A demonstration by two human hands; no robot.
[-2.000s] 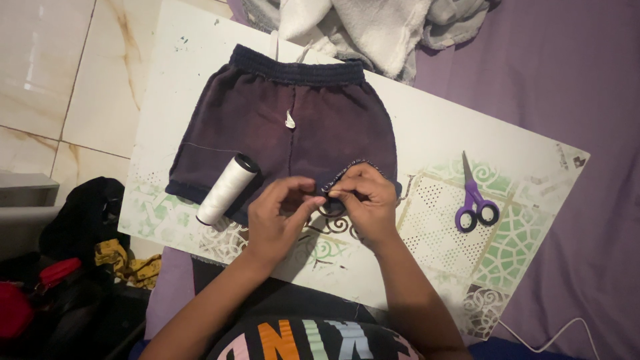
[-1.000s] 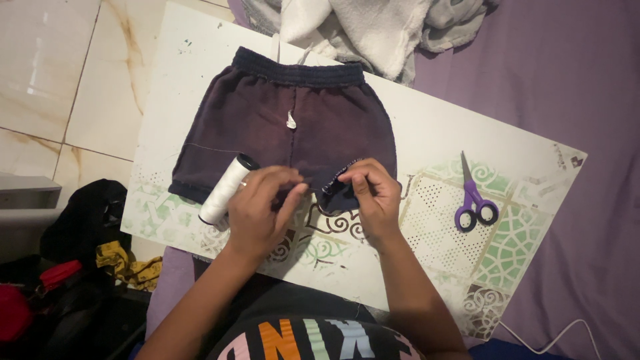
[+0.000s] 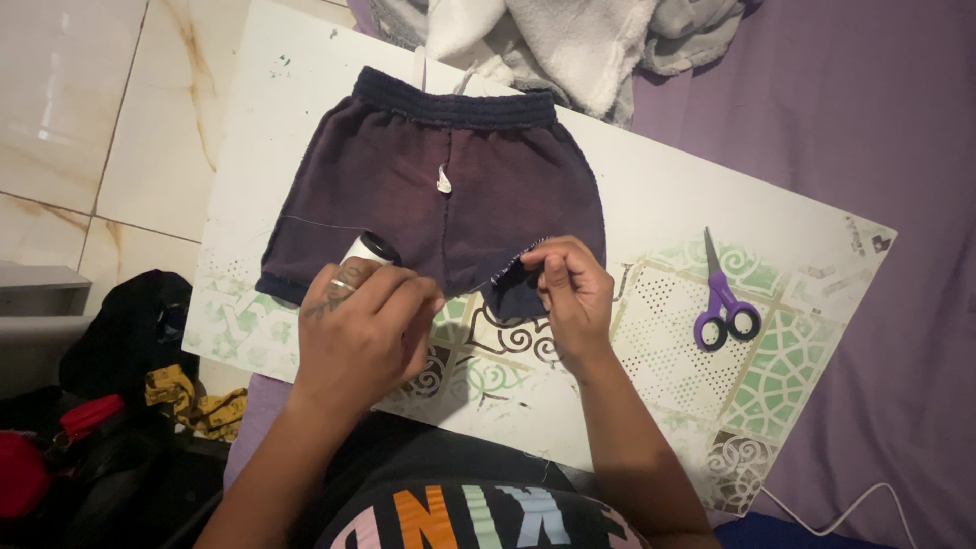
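Note:
A pair of dark shorts point(image 3: 381, 175), inside seams showing, lies on a patterned white board. My right hand point(image 3: 572, 290) pinches the hem of the leg opening at right, where pale stitches run along the folded edge. My left hand point(image 3: 370, 320), with a ring on one finger, is raised just left of that hem, fingertips together; a fine thread seems to run from it to the hem. Whether it holds a needle is hidden. Partly behind the left hand lies a white thread spool with a black end point(image 3: 377, 248). Purple-handled scissors point(image 3: 720, 305) rest on the board at right.
The board point(image 3: 762, 206) lies on a purple cloth point(image 3: 877, 91). A white and grey fleece blanket point(image 3: 549, 46) is bunched beyond its far edge. A white cable point(image 3: 846, 518) curves at lower right. Dark, red and yellow items point(image 3: 198, 404) lie at lower left beside a tiled floor point(image 3: 69, 130).
My left hand was at the hem beside my right hand two seconds ago and has moved left, over part of the spool. The right hand stays at the hem.

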